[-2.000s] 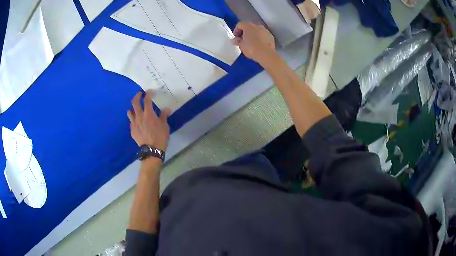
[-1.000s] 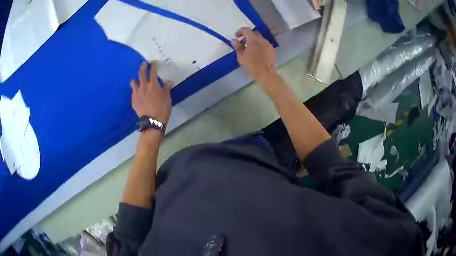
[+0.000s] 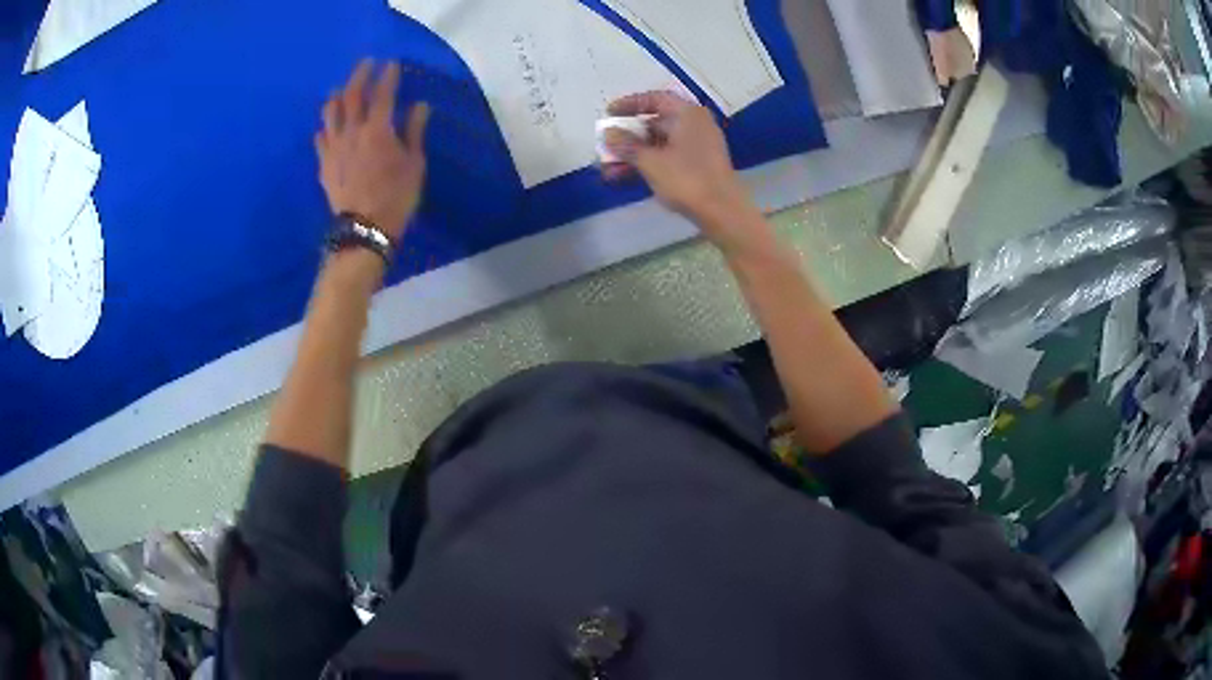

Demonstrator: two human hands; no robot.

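White card pattern pieces lie on the royal-blue fabric [image 3: 239, 213]. The nearer body panel [image 3: 545, 80] has handwriting on it; a second panel [image 3: 705, 40] lies beyond a narrow blue gap. My right hand [image 3: 671, 153] pinches a small white object [image 3: 622, 130], perhaps chalk or folded paper, over the nearer panel's lower right edge. My left hand [image 3: 372, 160] is over the bare fabric left of the panel, palm down, fingers apart and slightly blurred, holding nothing. Whether it touches the fabric I cannot tell.
A cluster of small white pattern pieces [image 3: 60, 239] lies at the left. A pale wooden bar [image 3: 946, 166] lies on the table [image 3: 625, 312] at the right, near dark blue scraps [image 3: 1083, 113]. Pale underlay paper [image 3: 465, 292] borders the fabric. Plastic and offcuts litter the green floor [image 3: 1050, 438].
My left hand has left the panel's edge and moved left over the fabric. My right hand has shifted along the panel, and its white object now shows clearly. The camera view has shifted.
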